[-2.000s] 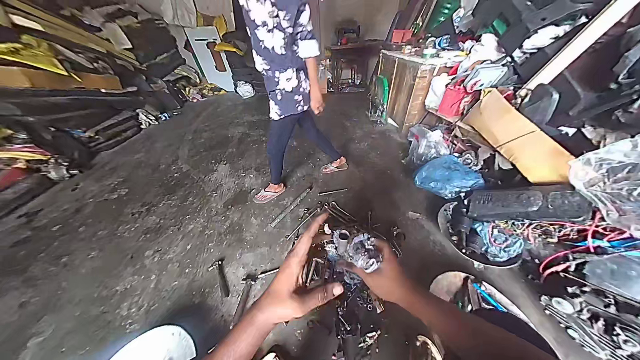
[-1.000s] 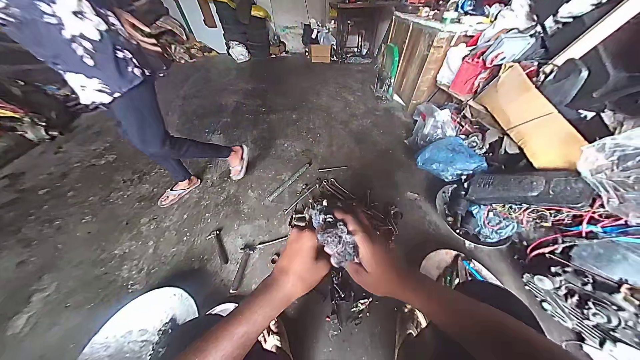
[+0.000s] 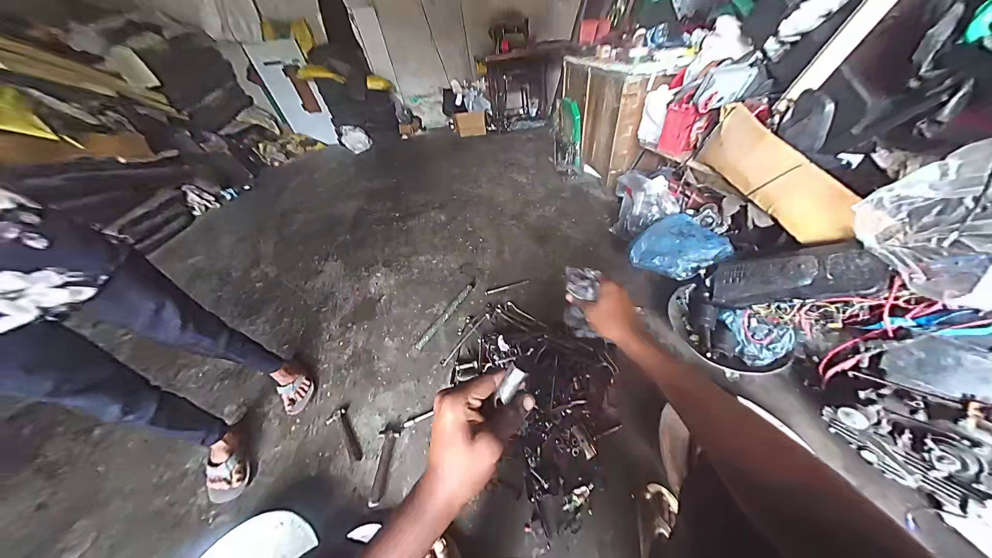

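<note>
My left hand point(image 3: 469, 434) grips a short silvery metal cylinder point(image 3: 510, 384) between thumb and fingers, above a pile of small metal parts point(image 3: 562, 434) on the dark floor. Farther forward and to the right, my right hand point(image 3: 612, 310) is closed on a crumpled clear plastic bag point(image 3: 581, 284); what the bag holds cannot be told. Several wrenches point(image 3: 527, 318) lie at the far edge of the pile. Two hammers lie left of my left hand, one point(image 3: 346, 434) farther out and the other point(image 3: 384, 465) nearer to it.
A person point(image 3: 155, 333) in dark trousers and sandals stands at the left. To the right are a blue plastic bag point(image 3: 680, 246), a round container point(image 3: 682, 310) with wires and parts, and a yellowish panel point(image 3: 783, 174). A wooden cabinet point(image 3: 601, 116) stands farther back.
My hands were together around the plastic-wrapped thing and are now apart, the right one farther forward with the bag. The metal cylinder now shows in my left hand. The person has moved left.
</note>
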